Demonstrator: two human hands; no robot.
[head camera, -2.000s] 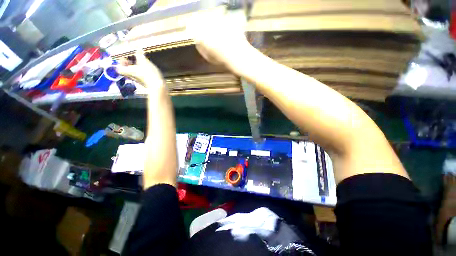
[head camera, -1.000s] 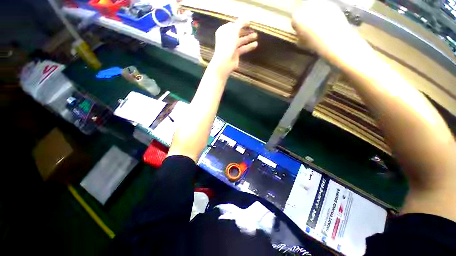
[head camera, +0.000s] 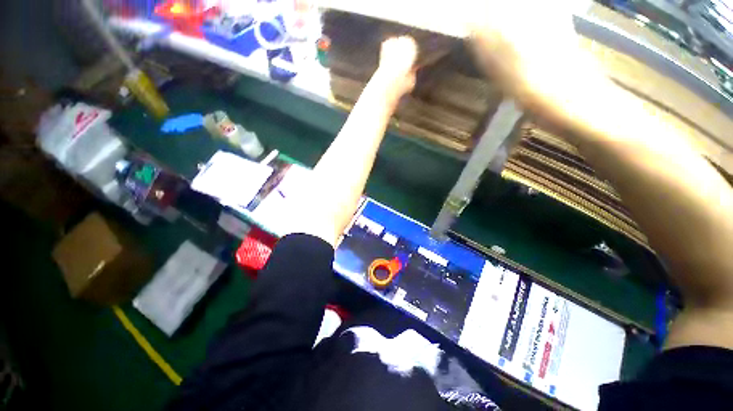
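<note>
Flat brown cardboard sheets (head camera: 442, 112) lie stacked on the shelf above the bench, on both sides of a metal post. My left hand (head camera: 399, 63) is raised at the front of the stack with its fingers curled; whether it grips a sheet cannot be told. My right hand (head camera: 502, 48) reaches higher, over the upper sheets near the post. It is blurred and washed out by glare, its fingers are hidden, and its hold cannot be told.
An orange tape dispenser (head camera: 382, 273) lies on the printed bench mat (head camera: 442, 281). White papers (head camera: 233, 178) lie to its left. A metal post (head camera: 480, 164) stands before the shelf. A blue tray (head camera: 233, 28) is at upper left, and a brown carton (head camera: 96, 257) is on the floor at lower left.
The view has turned, so the bench now runs diagonally. Since the last earlier frame, my left hand's spread fingers have curled and it has moved slightly right. My right hand stays high by the stack.
</note>
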